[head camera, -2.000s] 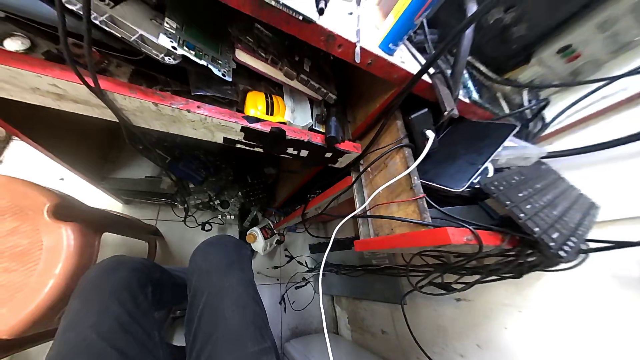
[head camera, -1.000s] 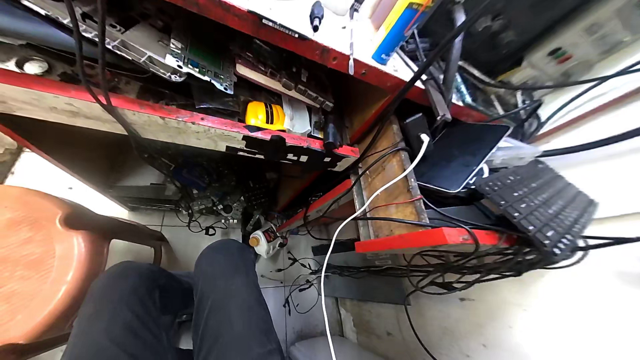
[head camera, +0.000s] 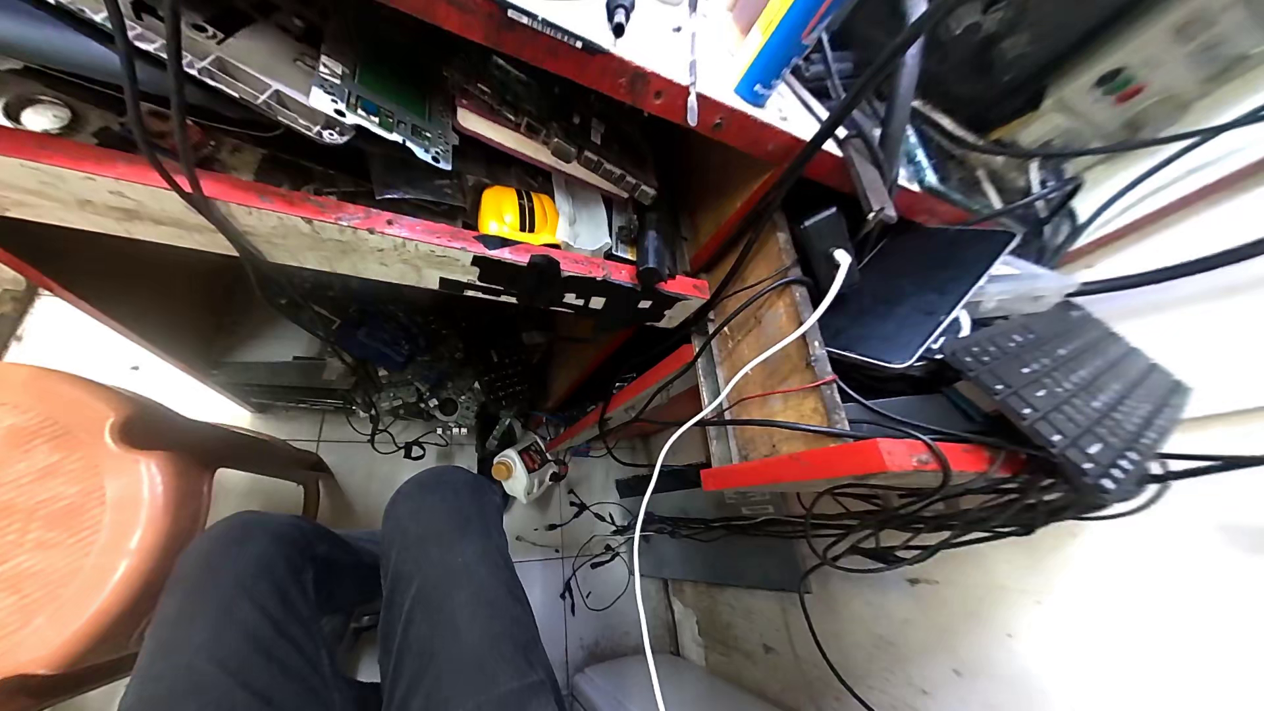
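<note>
Neither my left hand nor my right hand shows in the head view. A yellow tape measure (head camera: 517, 215) lies on the red-edged shelf, beside circuit boards (head camera: 390, 109). On the side shelf at the right a black tablet (head camera: 913, 291) rests tilted, with a black keyboard (head camera: 1071, 395) leaning at the shelf's end. A white cable (head camera: 681, 434) runs from a black power adapter (head camera: 825, 242) down past my knees. Higher up, a blue and yellow box (head camera: 780, 49) and the tip of a black tool (head camera: 619, 15) show on the worktop.
An orange plastic chair (head camera: 59, 513) stands at the left. Beyond my knees, a white bottle with a tan cap (head camera: 528, 469) stands on the tiled floor near piled circuit boards (head camera: 425, 395). Tangled black cables (head camera: 889, 528) hang beneath the red shelf edge (head camera: 849, 462).
</note>
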